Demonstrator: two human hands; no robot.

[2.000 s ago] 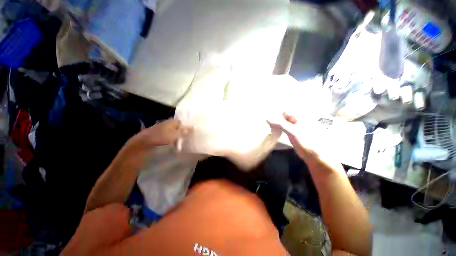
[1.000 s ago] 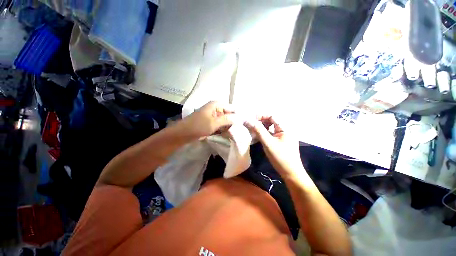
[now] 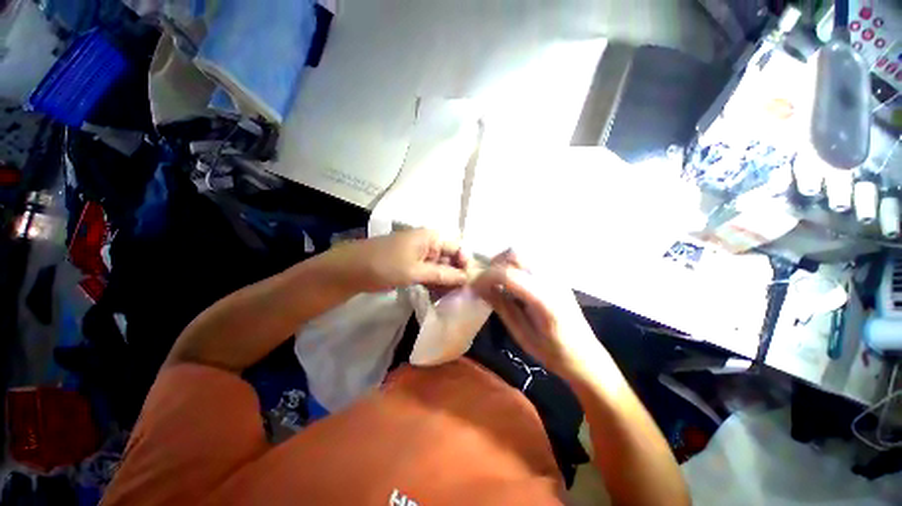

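My left hand [image 3: 420, 259] and my right hand [image 3: 516, 295] are close together at the table's front edge. Both hold the edge of a white fabric piece [image 3: 445, 331] between thumb and fingers, and its lower end hangs over my lap. A larger white panel [image 3: 430, 163] lies on the table behind my hands, its right part lost in glare. Another pale cloth [image 3: 351, 346] hangs below my left forearm. The exact fold between my fingertips is hard to make out.
The overlock machine [image 3: 747, 109] with pale tension knobs [image 3: 839, 190] stands at right, under a translucent oblong cover [image 3: 841, 104]. Teal snips [image 3: 836, 333] lie right of it. Light blue denim [image 3: 259, 49] is at upper left. White cloth [image 3: 791, 460] is at lower right.
My right hand has moved left from the panel to meet my left hand, which also moved right. The panel edge they held is now a bunched piece between them. The view has shifted slightly.
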